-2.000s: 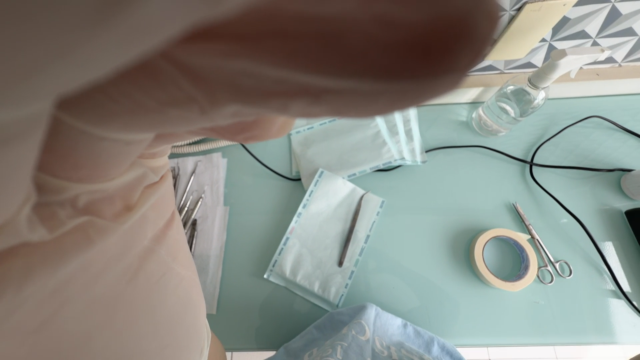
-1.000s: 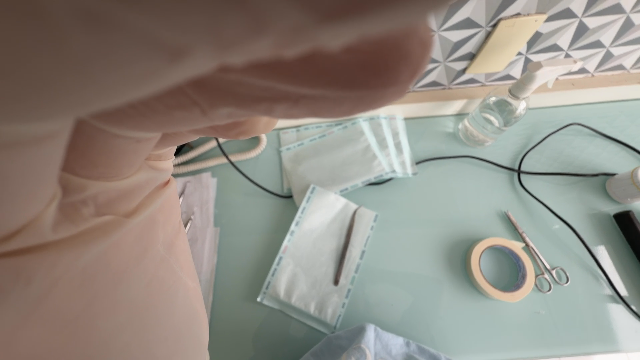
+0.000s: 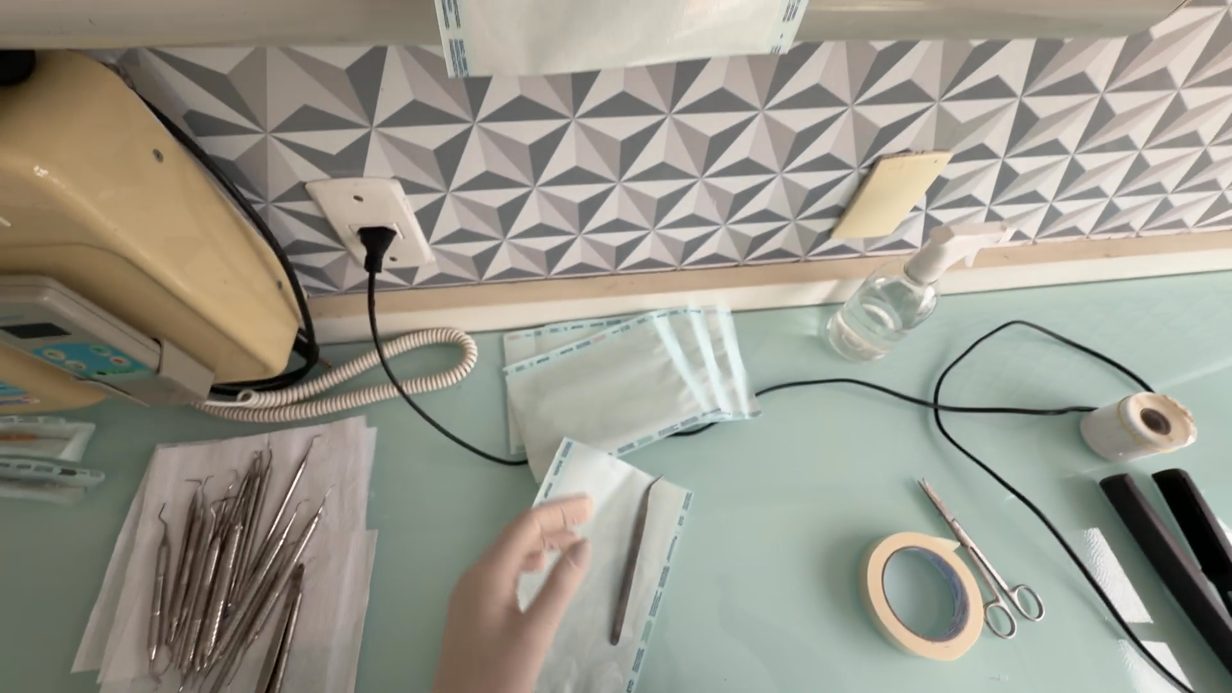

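Observation:
My left hand (image 3: 520, 587), in a pale glove, is over the left edge of a sterilization pouch (image 3: 587, 616), its fingers curved and its thumb apart, with nothing visible between them. On that pouch, right of my hand, lies a slim metal instrument with a bent tip (image 3: 635, 568). Several more pouches (image 3: 606, 385) lie fanned out just behind. Another pouch (image 3: 626, 34) shows at the top edge, before a grey ledge; what holds it is not visible. My right hand is out of view. At the left, several metal dental instruments (image 3: 226, 568) lie on white paper sheets (image 3: 342, 539).
Masking tape (image 3: 871, 587) and scissors (image 3: 977, 558) lie at the right. Behind are a spray bottle (image 3: 881, 308), a black cable (image 3: 847, 382) and a small white roll (image 3: 1121, 428). A beige machine (image 3: 144, 212) with a coiled cord (image 3: 452, 337) stands at the left.
The large blurred gloved hand and arm close to the camera no longer cover the left side. My left hand now shows by the front pouch. The view has shifted up and left.

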